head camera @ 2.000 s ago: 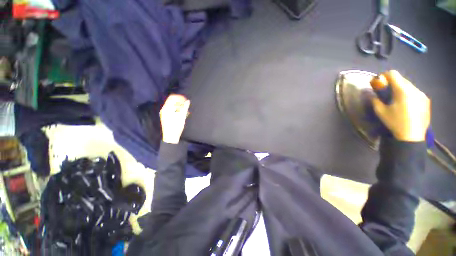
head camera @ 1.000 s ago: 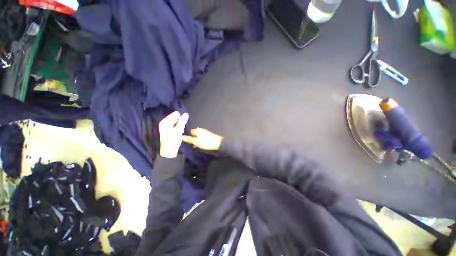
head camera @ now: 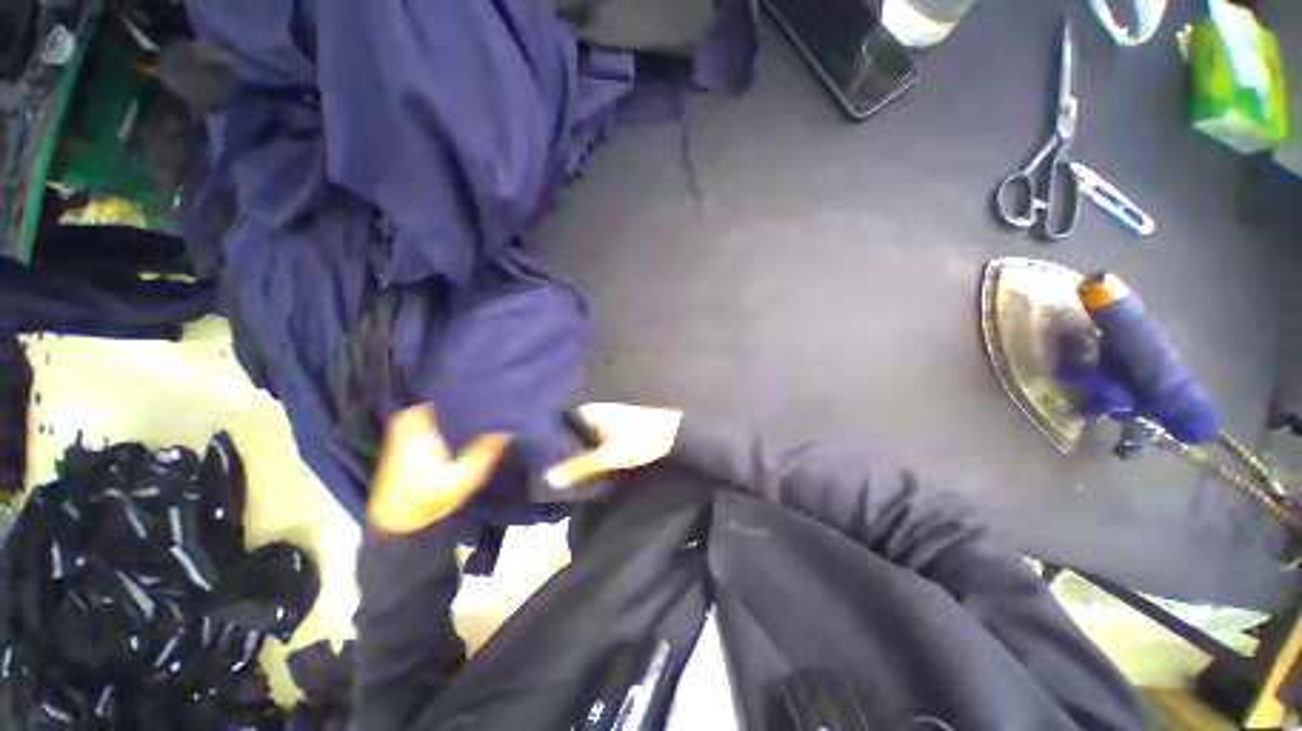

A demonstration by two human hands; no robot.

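A heap of navy cloth [head camera: 429, 143] covers the left side of the dark table. Its near part is gathered at the table's front left edge. My left hand [head camera: 434, 471] is at this near part, thumb and fingers spread against the cloth, slightly blurred. My right hand [head camera: 617, 440] reaches across and grips the edge of the navy cloth between thumb and fingers, with a dark strip beside it. The iron [head camera: 1040, 343] lies untouched on the right, its handle wrapped in blue-purple cloth.
Shears [head camera: 1054, 169] and a white-and-blue cutter [head camera: 1112, 199] lie beyond the iron. A phone [head camera: 845, 57], a clear container [head camera: 921, 17] and a green-and-white packet [head camera: 1237, 80] are at the far side. Dark bundled pieces [head camera: 136, 586] lie on the floor at lower left.
My right hand has let go of the iron and crossed left to the navy cloth. The cloth's near part has been lifted and shifted, and my left hand has moved lower left.
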